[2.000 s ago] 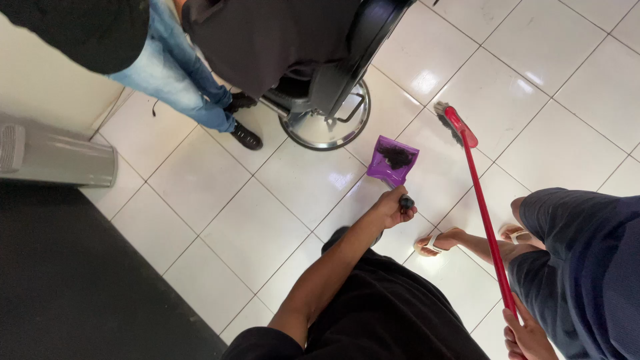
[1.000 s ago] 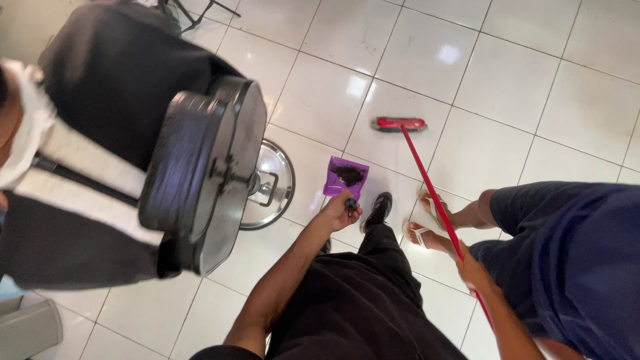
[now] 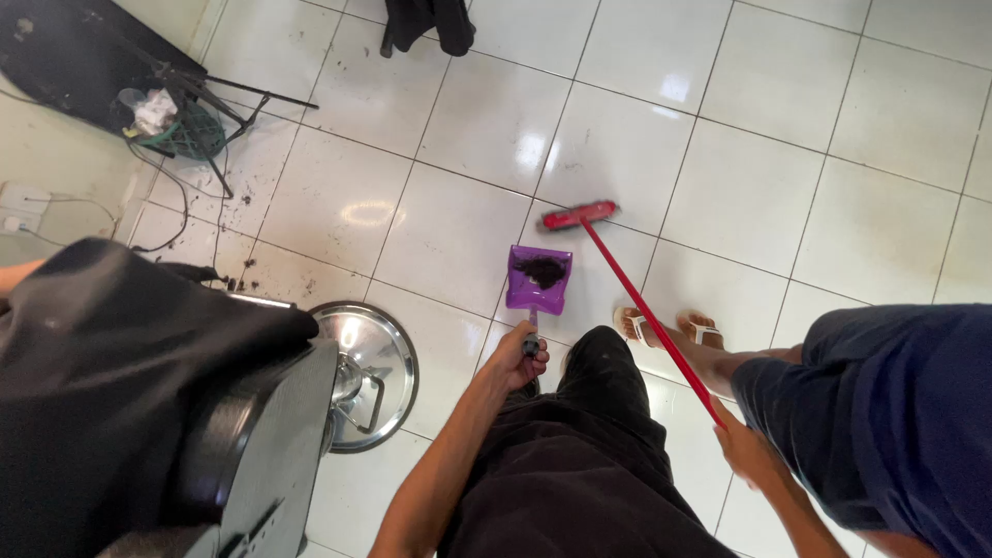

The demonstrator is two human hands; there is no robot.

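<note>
My left hand (image 3: pixel 527 356) is closed around the dark grip of a purple plastic dustpan (image 3: pixel 535 301), which lies low over or on the tiled floor ahead of my legs. A clump of dark hair (image 3: pixel 542 271) sits inside the pan. Just beyond its upper right edge is the red head of a push broom (image 3: pixel 580 215), slightly blurred. Another person's hand (image 3: pixel 740 446), at the right, holds the long red broom handle (image 3: pixel 643 308). My right hand is out of view.
A salon chair with a black cover (image 3: pixel 116 372) and round chrome base (image 3: pixel 399 422) stands left. Upper left are a green wire basket (image 3: pixel 203 133), cables and scattered hair clippings (image 3: pixel 249 263). The person at right wears navy shorts and sandals (image 3: pixel 701 329).
The broom head has come nearer to the dustpan. My left hand keeps its hold on the dustpan. The person in jeans from the earliest frame is out of view, as the view has turned.
</note>
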